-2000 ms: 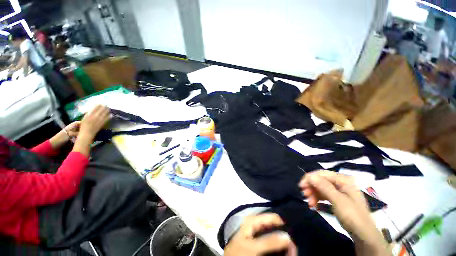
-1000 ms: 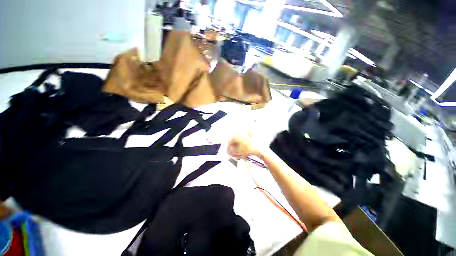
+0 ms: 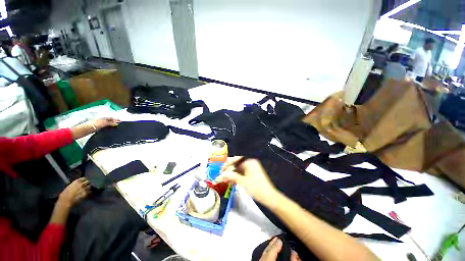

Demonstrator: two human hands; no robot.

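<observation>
My right hand point(image 3: 244, 176) reaches across the table to the blue tray point(image 3: 201, 224), its fingers bent over the blue-topped red container point(image 3: 214, 169). A small dark thing shows at its fingertips; I cannot tell whether it is held. A white bottle point(image 3: 203, 198) and an orange container point(image 3: 218, 148) stand beside it. My left hand point(image 3: 275, 251), cut off by the bottom edge, grips a black bag point(image 3: 262, 246) low in the picture. A larger black bag piece point(image 3: 306, 196) lies under and behind my right forearm.
Another person's hand point(image 3: 76, 191) and red sleeve point(image 3: 38, 137) are at left, with a black piece point(image 3: 130, 135). Pens and tools point(image 3: 165, 196) lie left of the tray. Black straps point(image 3: 380, 219), brown panels point(image 3: 392, 122) and a green tool point(image 3: 448, 244) are at right.
The view has swung back left from the black pile. My right hand, earlier at the orange cord on the right, is now at the tray. The other person's black piece now lies spread on the table.
</observation>
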